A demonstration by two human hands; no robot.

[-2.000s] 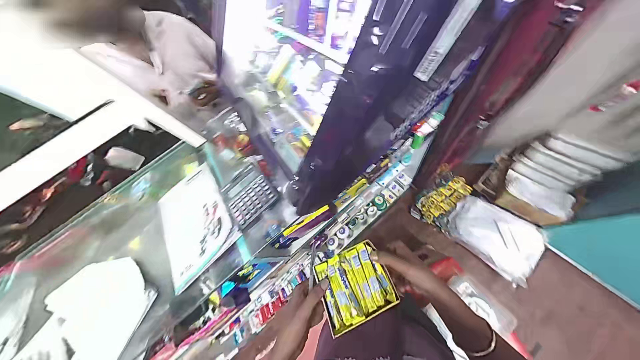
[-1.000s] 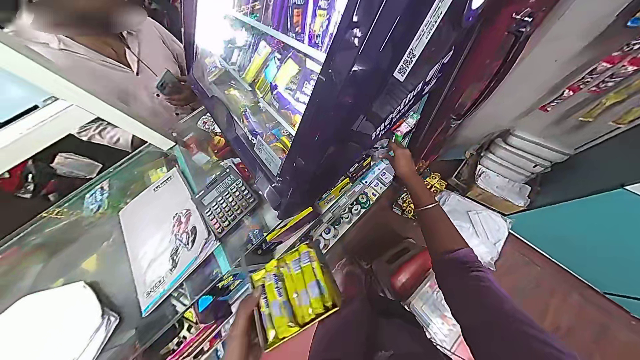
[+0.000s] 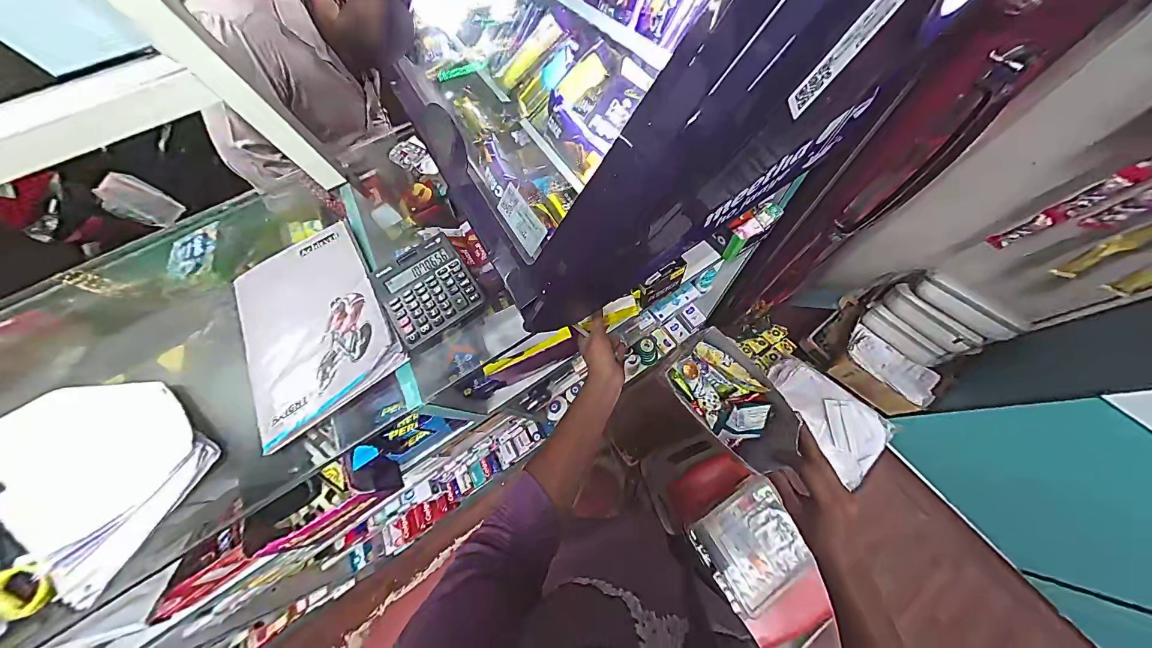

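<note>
My left hand (image 3: 601,353) reaches forward to the foot of a purple display cooler (image 3: 666,180), its fingertips at a yellow-and-purple pack (image 3: 610,317) on the counter; whether they grip it is unclear. My right hand (image 3: 785,454), dark and partly hidden, is at the near right side of an open container (image 3: 650,412) of assorted small packets (image 3: 715,382); its fingers are hard to make out. Left of the cooler, a desk calculator (image 3: 432,292) lies on the glass counter beside a booklet with a cyclist picture (image 3: 315,333).
White papers (image 3: 99,477) lie at the counter's left. Small boxes and tubes (image 3: 450,495) line the shelf along its near edge. A person (image 3: 288,72) stands across the counter. Below right are a plastic bag (image 3: 832,418), a clear-covered container (image 3: 751,549) and stacked white items (image 3: 927,315).
The box of yellow packets my left hand held is out of sight; that hand has moved forward to the cooler's foot. My right hand has come back from beside the cooler to the container.
</note>
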